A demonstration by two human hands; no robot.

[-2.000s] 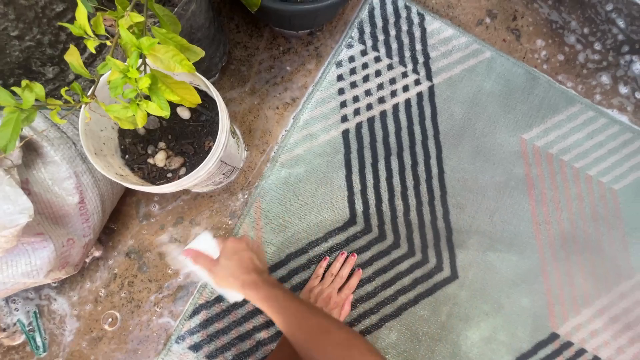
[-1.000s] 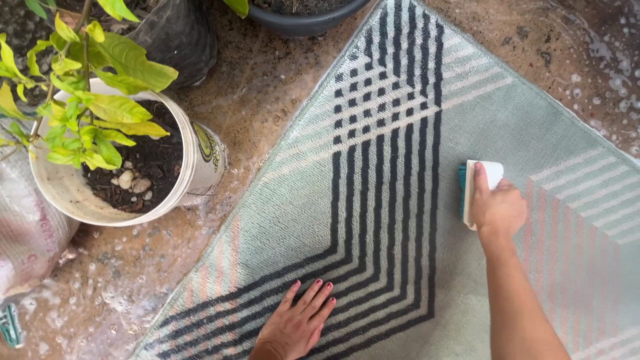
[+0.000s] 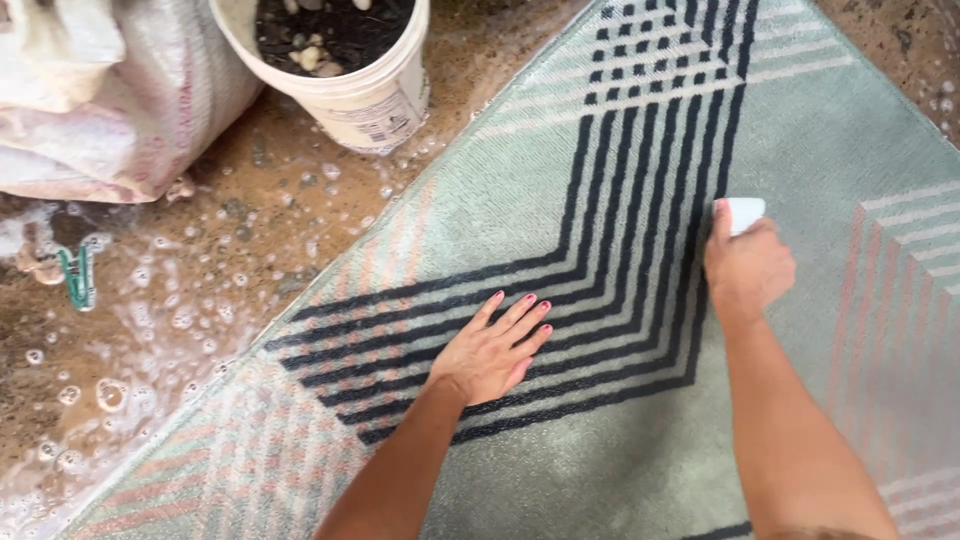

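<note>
A wet, pale green rug with dark, white and pink stripes lies on the ground. My left hand rests flat on its dark stripes, fingers spread, holding nothing. To the right, my right hand grips a white scrub brush against the rug, beside the right edge of the dark stripes. The brush's bristles are hidden in this view, and my fingers cover part of its body.
Beyond the rug's left edge, soapy water and bubbles cover brown ground. A white plastic bucket of soil and pebbles stands at the upper left, beside a woven sack. A green clothespin lies on the ground at far left.
Two seconds ago my right hand was left of my left hand, near the rug's edge; it is now on the right with the brush. The view has shifted, and the plant's leaves are out of frame.
</note>
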